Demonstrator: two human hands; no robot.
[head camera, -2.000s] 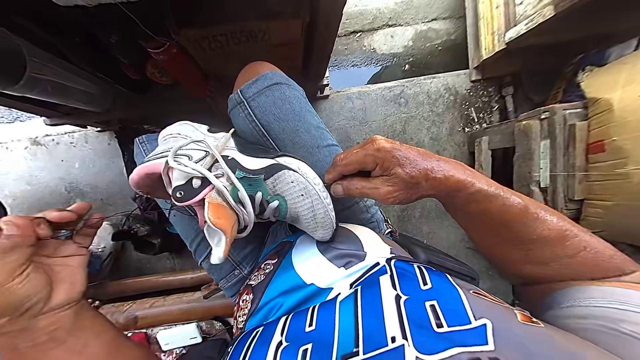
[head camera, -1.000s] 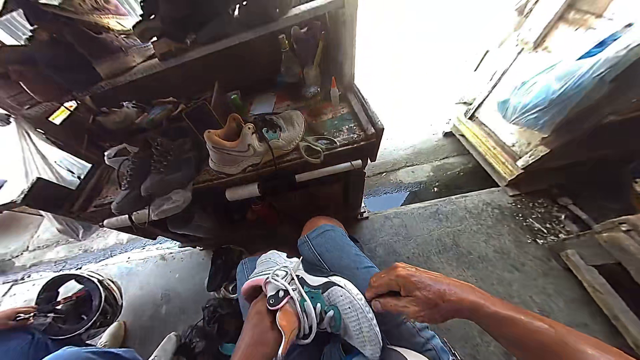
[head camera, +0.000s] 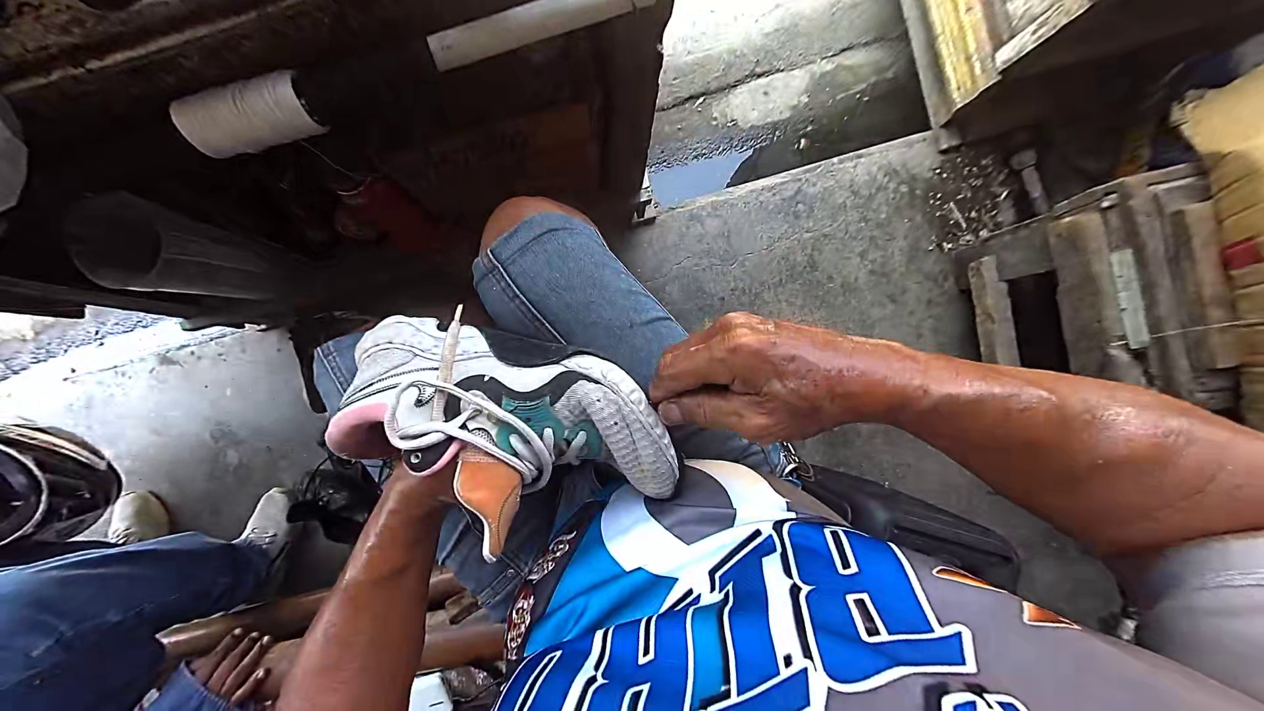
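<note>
A white and grey sneaker (head camera: 612, 425) with teal and black parts lies on its side across my lap. Its white laces (head camera: 474, 430) are loosely tied, and an orange tongue (head camera: 489, 494) hangs out of the pink-lined opening. My left forearm rises from below to this opening; the hand itself is hidden by the shoe, so its grip is not visible. Close against the sole edge at the toe is my right hand (head camera: 726, 380), thumb and fingers drawn together. Whether something thin is between those fingers cannot be seen.
A dark wooden bench edge (head camera: 632, 109) stands ahead of my knees, with a spool of white thread (head camera: 245, 114) beneath. Wooden slats (head camera: 1116, 286) stand at right. Another person's jeans (head camera: 109, 612), shoes and hand (head camera: 232, 667) are at lower left, near a dark round container (head camera: 54, 484).
Two seconds ago my left hand was out at the far left, apart from the sneaker; now its arm reaches the shoe opening. My right hand stays at the toe. The view tilted up and back down.
</note>
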